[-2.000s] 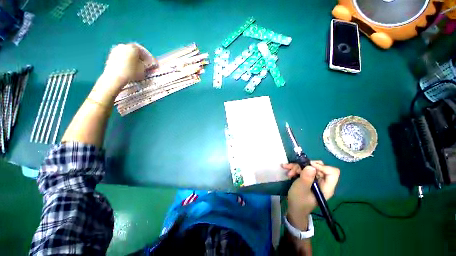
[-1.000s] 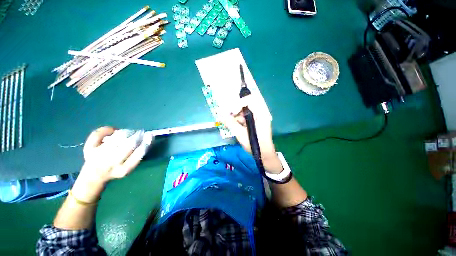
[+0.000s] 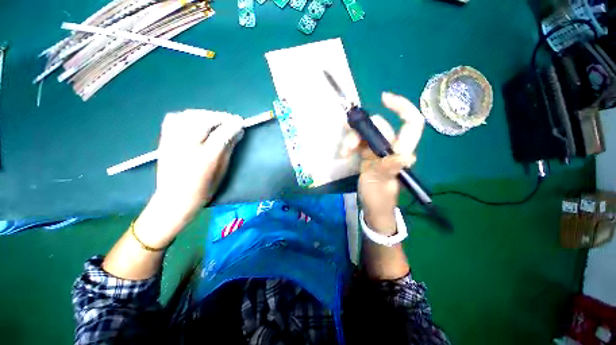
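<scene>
My left hand [image 3: 196, 156] is closed on a white LED strip [image 3: 132, 162]. The strip's right end touches or lies just at the upper end of the green board row [image 3: 292, 140]. That row lies along the left edge of the white work pad [image 3: 314, 101]. My right hand [image 3: 388, 151] holds the black soldering iron [image 3: 370, 133], with some fingers spread. Its tip points up and left over the pad; whether it touches the pad cannot be told. Solder wire cannot be made out in my left fingers.
A loose pile of LED strips [image 3: 128, 44] lies at the far left. Green boards [image 3: 314, 15] show at the far edge. The round tip-cleaning dish [image 3: 463, 98] is right of the pad. The black soldering station [image 3: 533, 111] stands at the right, its cord trailing down to the iron.
My left hand has moved right and forward along the strip, whose end is now at the upper boards. My right hand has turned, with fingers raised beside the iron. The view has shifted.
</scene>
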